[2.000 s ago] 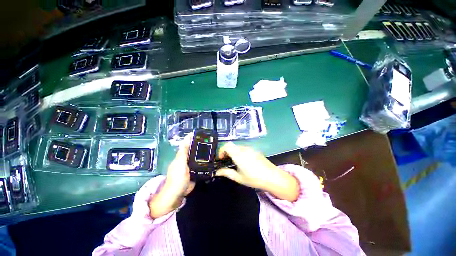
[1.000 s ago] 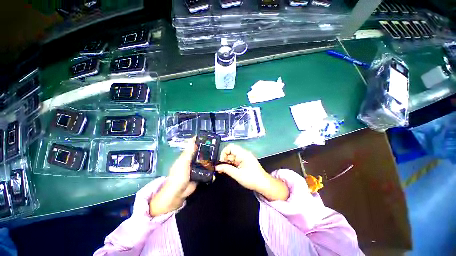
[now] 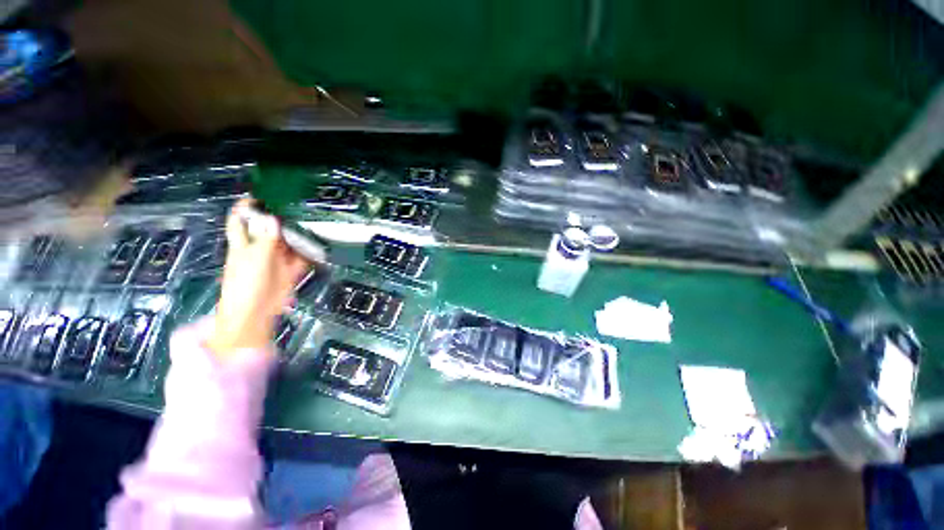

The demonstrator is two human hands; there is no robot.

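My left hand (image 3: 254, 264) reaches out over the clear blister tray (image 3: 412, 357) on the left. It is blurred and its fingers are closed on a black handheld unit (image 3: 302, 244), seen nearly edge-on. Other black units with pale window outlines lie in the tray pockets, one at the near right corner (image 3: 357, 371). My right hand is not in view; only a scrap of pink cloth shows at the bottom edge. A clear pack of dark squarish pieces (image 3: 523, 354) lies on the green bench, right of the tray.
A white bottle (image 3: 563, 265) with its round cap open stands behind the pack. White wipes (image 3: 633, 319) and scraps (image 3: 728, 440) lie to its right. Stacked trays (image 3: 642, 207) stand behind. A wrapped pack (image 3: 880, 393) is far right. A blurred hand of another person (image 3: 95, 197) shows far left.
The view has swung left. My left hand has moved from in front of my body to over the left tray with the unit. My right hand has gone out of view.
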